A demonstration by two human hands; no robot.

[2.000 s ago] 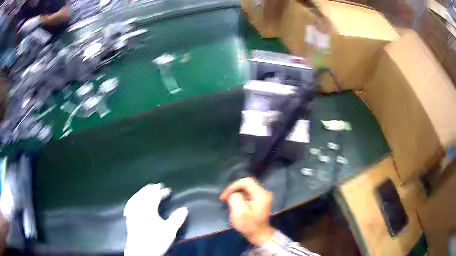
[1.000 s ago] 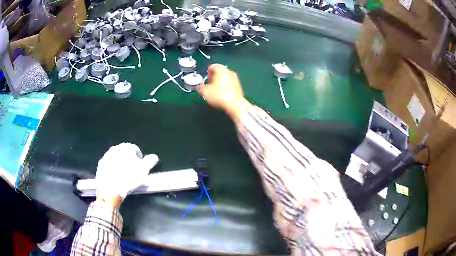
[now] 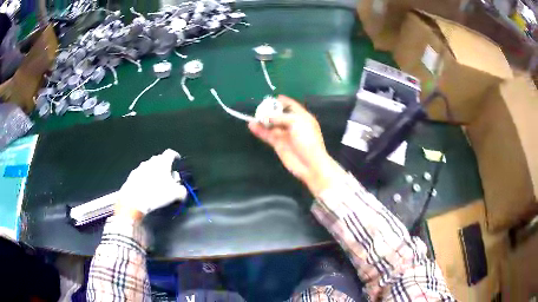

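A white-silver handle body (image 3: 94,209) lies on the dark belt at the lower left. My gloved left hand (image 3: 152,186) is closed around its end near the black tip, and covers the middle of the bar. Blue wires (image 3: 196,200) hang from the black end onto the belt. My bare right hand (image 3: 295,133) holds a round wired unit (image 3: 269,111) between thumb and fingers above the belt. Its white lead (image 3: 229,110) points to the left. The two hands are apart.
Many round units (image 3: 133,38) are heaped at the upper left. Screw feeder (image 3: 386,88) with electric screwdriver (image 3: 398,131) leaning on it stands right. Small white rings (image 3: 416,187), a paper scrap (image 3: 433,154), a phone (image 3: 473,253) and cartons (image 3: 501,141) are further right. Light blue sheet (image 3: 13,183) lies left.
My right hand has drawn back from the heap, now with a round unit. My left hand has moved along the handle body to its black end, and the bar is tilted differently.
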